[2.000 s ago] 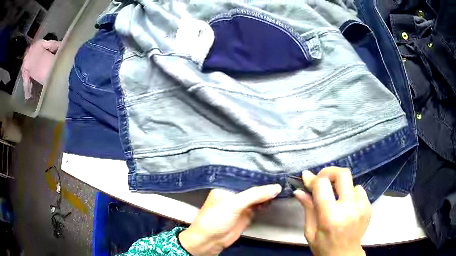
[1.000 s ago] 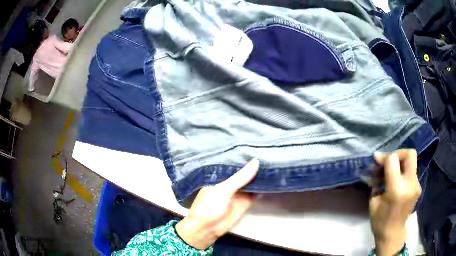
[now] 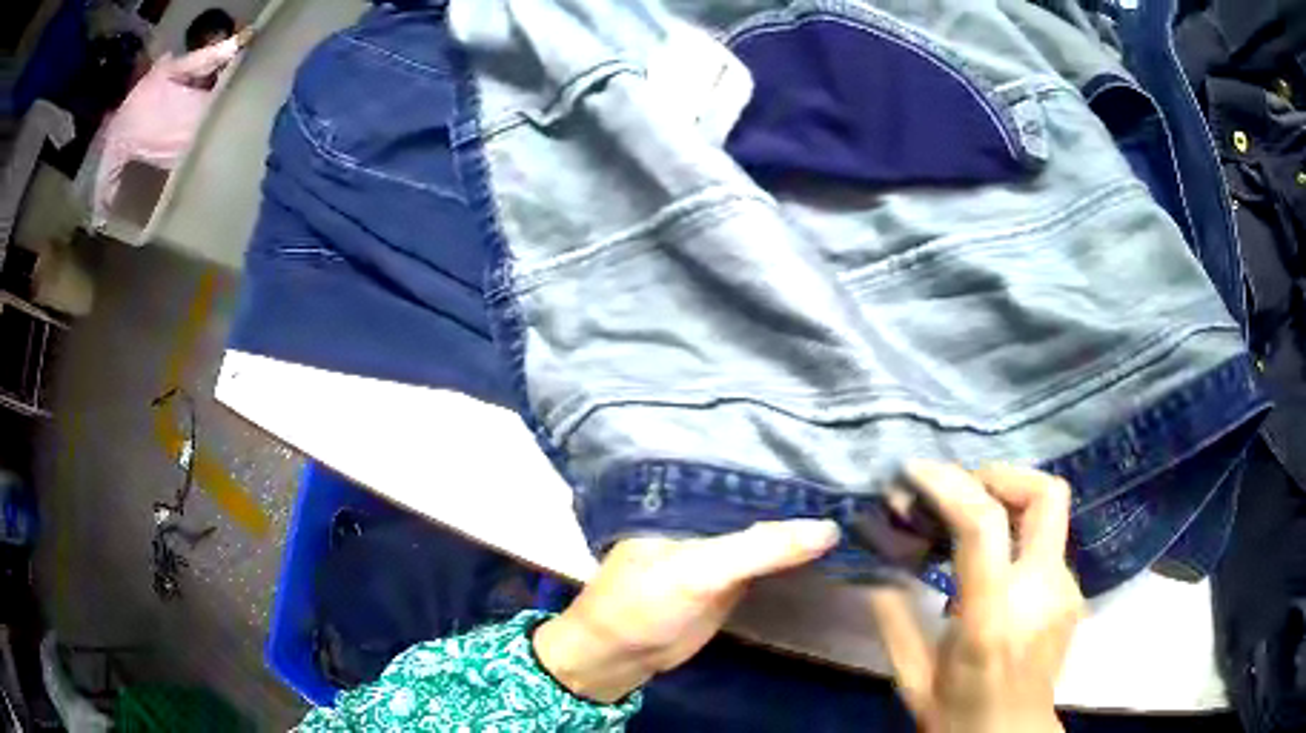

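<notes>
The denim vest (image 3: 688,315) lies inside out on the table, pale grey-blue side up, with a dark navy pocket bag (image 3: 874,108) near its top. Its dark hem band (image 3: 716,494) runs along the table's front edge. My left hand (image 3: 673,594) holds the band from below, thumb on top. My right hand (image 3: 988,587) is at the band just right of my left thumb, partly blurred, with its fingers bent. A dark, blurred shape shows between its fingers; I cannot tell clearly what it is.
Stacked blue denim garments (image 3: 373,215) lie at the left and black denim garments (image 3: 1275,287) at the right. The white table edge (image 3: 401,444) curves in front. A blue crate (image 3: 308,573) with dark denim stands below. A pale trough (image 3: 272,129) and a person in pink (image 3: 143,129) are beyond.
Since one second ago, my right hand has moved left along the band, back near my left thumb. My left hand has shifted slightly right. The vest's lower left corner has moved right.
</notes>
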